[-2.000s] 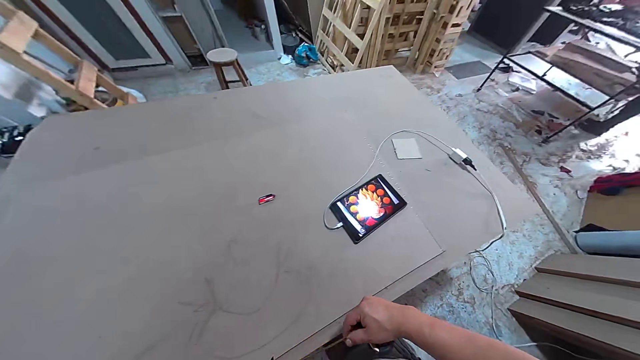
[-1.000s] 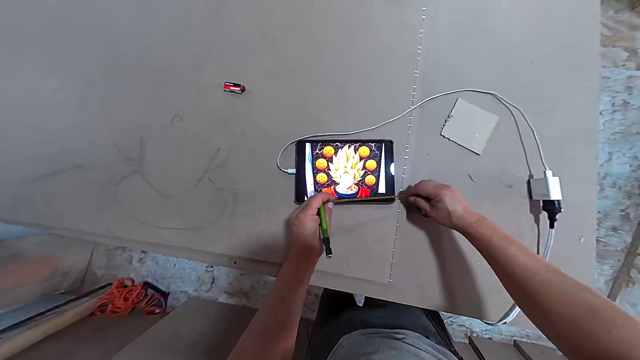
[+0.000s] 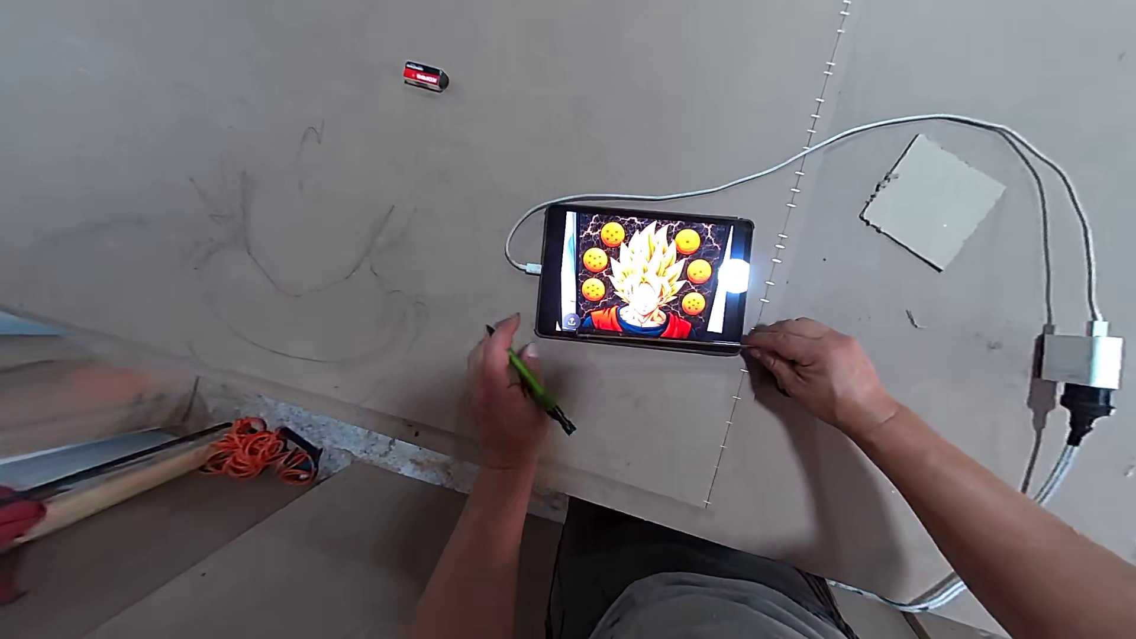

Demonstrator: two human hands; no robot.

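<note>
A tablet with a lit cartoon picture lies face up on a large grey-brown board. My left hand holds a green pencil or pen, its dark tip close to the tablet's lower left corner. My right hand is at the tablet's lower right corner, fingertips pinched on something thin along the lower edge; its full shape is hard to make out. A white cable is plugged into the tablet's left side. Faint curved pencil lines mark the board to the left.
Farther up lies a red and black eraser or small block. To the right are a square board offcut and a white charger on a black connector. Orange cord lies lower left, beside a blurred red-and-tan thing. A row of small ticks crosses the board.
The view has turned down over the board. Since one second ago, my left hand has moved left, off the tablet's lower edge, with the green pencil or pen in it. My right hand remains at the corner.
</note>
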